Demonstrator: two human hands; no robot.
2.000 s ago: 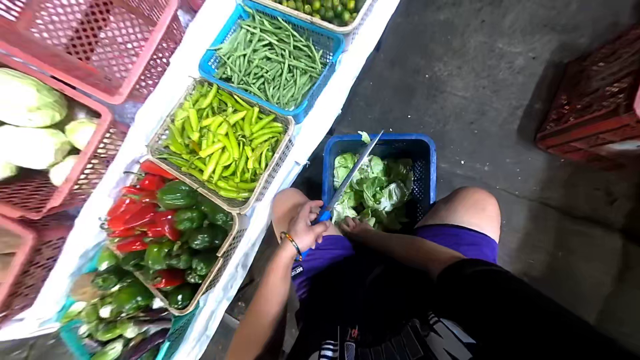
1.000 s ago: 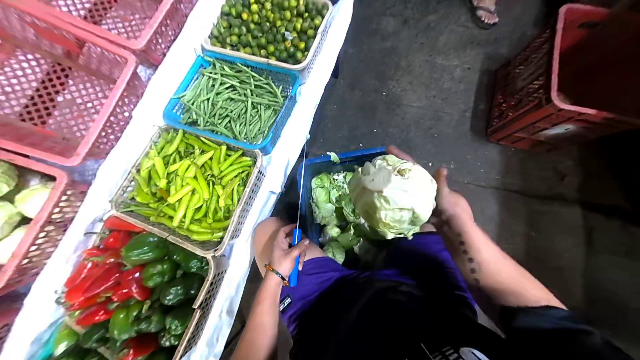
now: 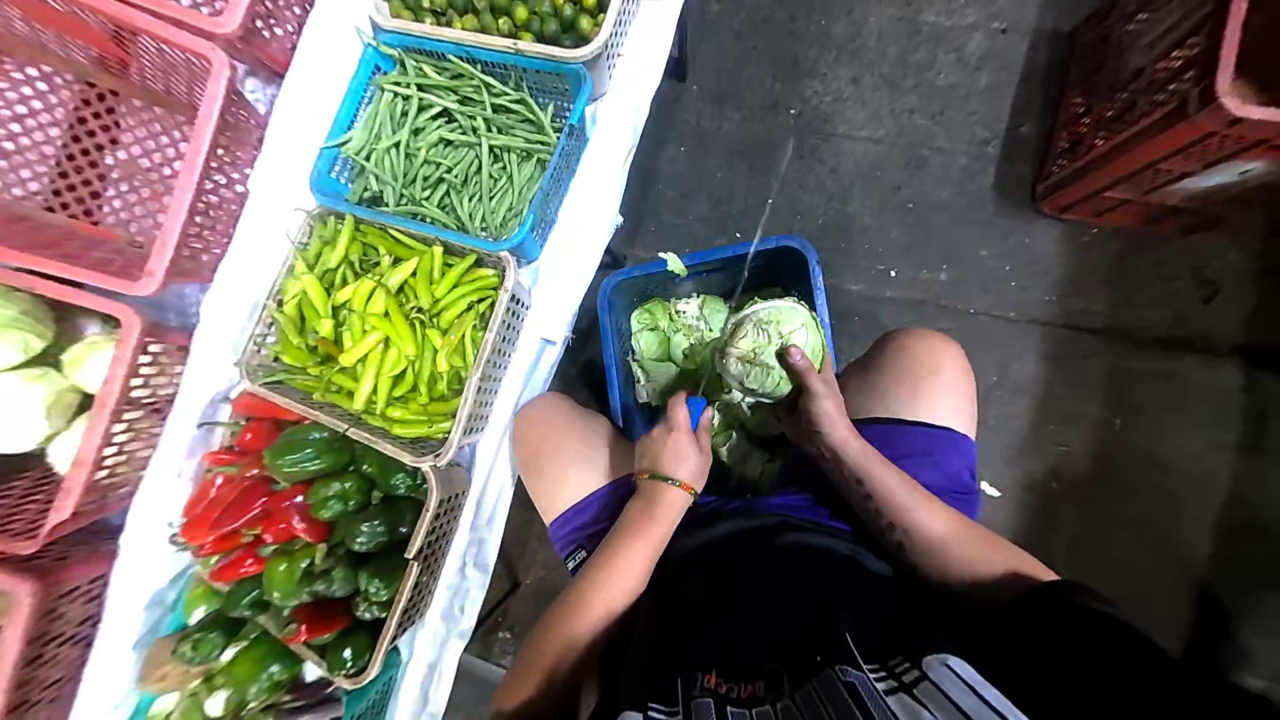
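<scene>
A knife with a blue handle (image 3: 696, 408) is gripped in my left hand (image 3: 675, 450), its long thin blade pointing up and away past the cabbage's left side. My right hand (image 3: 815, 400) holds a green cabbage head (image 3: 768, 348) from its right and lower side, thumb on top. Both hands are over a blue plastic crate (image 3: 612, 330) that stands between my knees. Loose cabbage leaves (image 3: 680, 335) lie in the crate, left of and below the cabbage. Whether the blade touches the cabbage I cannot tell.
Along the left, a white-covered surface (image 3: 610, 215) carries baskets of green beans (image 3: 455, 140), light green chili peppers (image 3: 390, 320), small green citrus fruits (image 3: 520, 15) and bell peppers (image 3: 310, 450). Pink crates (image 3: 215, 130) stand beyond, one with cabbages (image 3: 35, 405). A red crate (image 3: 1130, 150) is at upper right.
Two seconds ago my right hand was near the leaves without the cabbage. One second ago it held the cabbage at the crate's right side; now the cabbage is over the crate, closer to the knife.
</scene>
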